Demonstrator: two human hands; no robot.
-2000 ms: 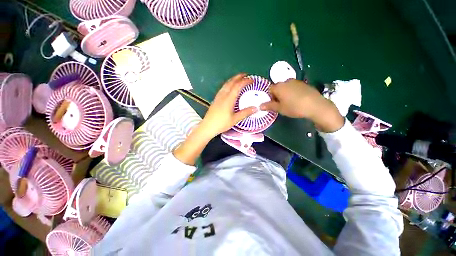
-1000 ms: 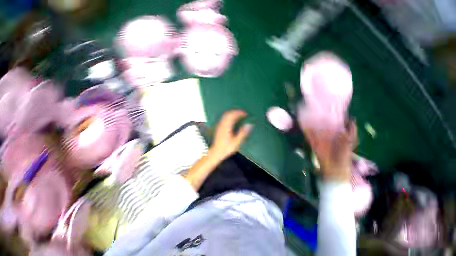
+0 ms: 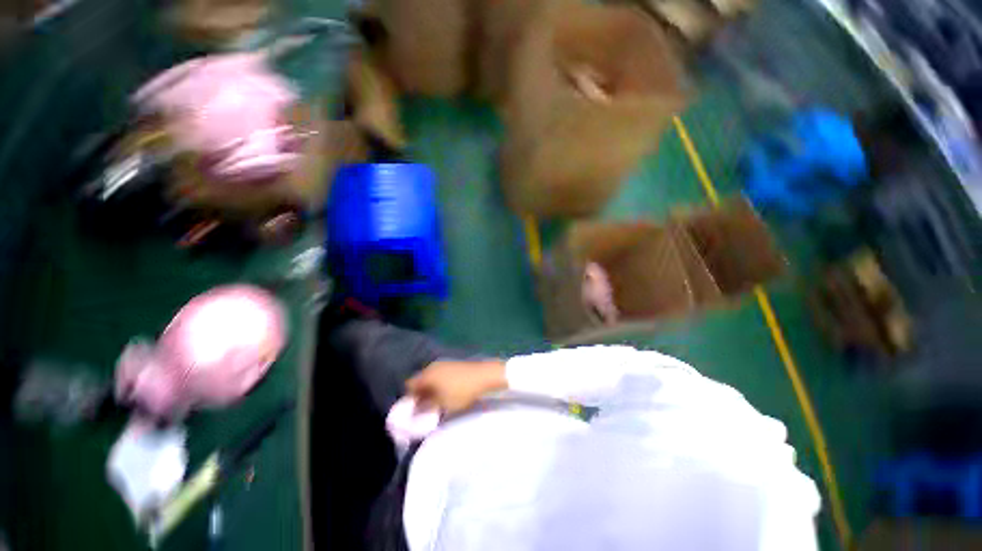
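Note:
The picture is blurred. My right hand (image 3: 461,387) is low in the middle, at the end of a white sleeve, closed on a small pink part (image 3: 411,423) beside my lap. Most of this part is hidden, so I cannot tell whether it belongs to a larger fan. A pink clip fan (image 3: 224,342) with a pale centre lies on the green bench (image 3: 253,431) at the left, apart from my hand. My left hand is not in view.
A white wipe (image 3: 148,469) and a pale yellowish shaft (image 3: 185,502) lie at the bench's lower left. Pink fans (image 3: 221,113) are piled at upper left. A blue stool (image 3: 384,221), open cardboard boxes (image 3: 635,274) and a blue bag (image 3: 805,161) stand beyond the bench.
The view has swung right to the floor and boxes. My left hand has left the picture. My right hand, earlier over the bench with a fan, is now low beside my lap.

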